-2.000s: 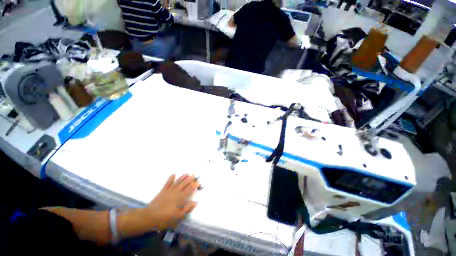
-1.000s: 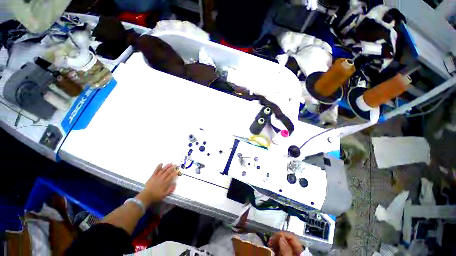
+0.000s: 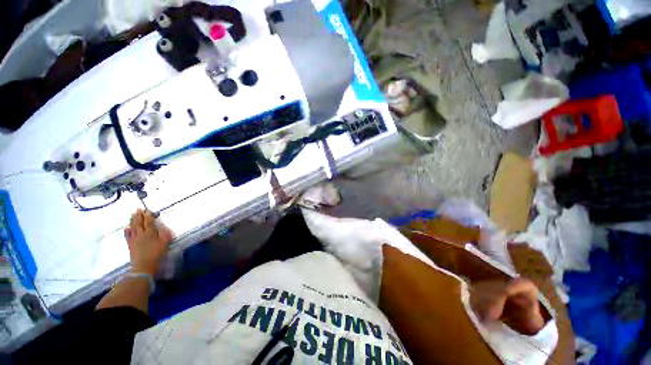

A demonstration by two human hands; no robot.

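Note:
My left hand (image 3: 148, 239) rests palm down on the white machine table (image 3: 53, 274), near its front edge and just below the needle area. It holds nothing that I can see. My right hand (image 3: 517, 306) is at the lower right, blurred, among brown fabric with white parts (image 3: 421, 299). Its fingers are curled at a white edge, but whether they grip it is not clear. The white sewing machine head (image 3: 171, 121) lies behind my left hand, with a dark strap round it.
A black phone (image 3: 239, 165) lies on the table right of the needle. Fabric straps (image 3: 303, 146) hang at the machine's end. A red stool (image 3: 582, 125) stands at the right. White scraps (image 3: 532, 98) lie on the floor. Blue material (image 3: 599, 299) shows at the far right.
The view has swung down and right. My right hand has come into view and moved to the brown and white fabric. My left hand stays on the table.

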